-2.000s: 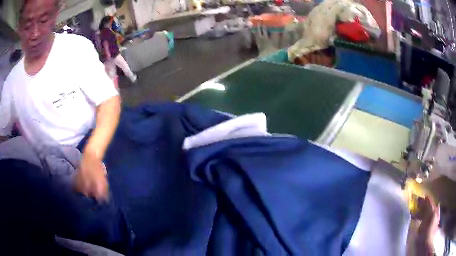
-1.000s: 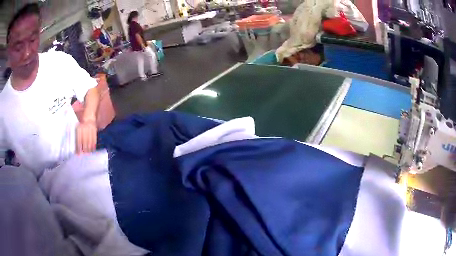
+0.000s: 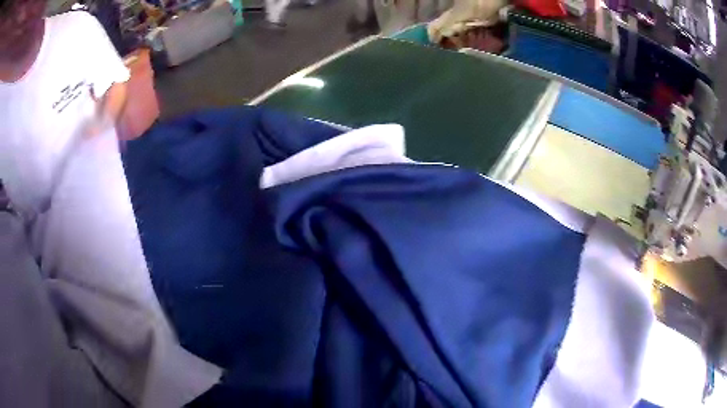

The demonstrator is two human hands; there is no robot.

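A large navy fabric piece (image 3: 446, 239) lies in folds over the table and down towards me. A pale grey-white band (image 3: 606, 311) runs along its right edge towards the lit needle area of the sewing machine (image 3: 685, 207). Another pale band (image 3: 343, 155) lies folded over the navy near the middle. A wide pale grey panel (image 3: 96, 271) borders the navy at the left, its upper part raised in front of another person. I cannot make out either of my hands; a brown blur at the right rim is too unclear to name.
A person in a white T-shirt (image 3: 68, 88) stands at the left, one forearm at the raised pale cloth. A dark green tabletop (image 3: 422, 96) lies beyond the fabric, with a blue and cream surface (image 3: 586, 167) beside it. A blue bin (image 3: 558, 56) stands behind.
The view has tilted down. The person's arm has gone from over the navy fabric to the pale panel, which is now raised. The hand seen earlier by the needle area is no longer visible.
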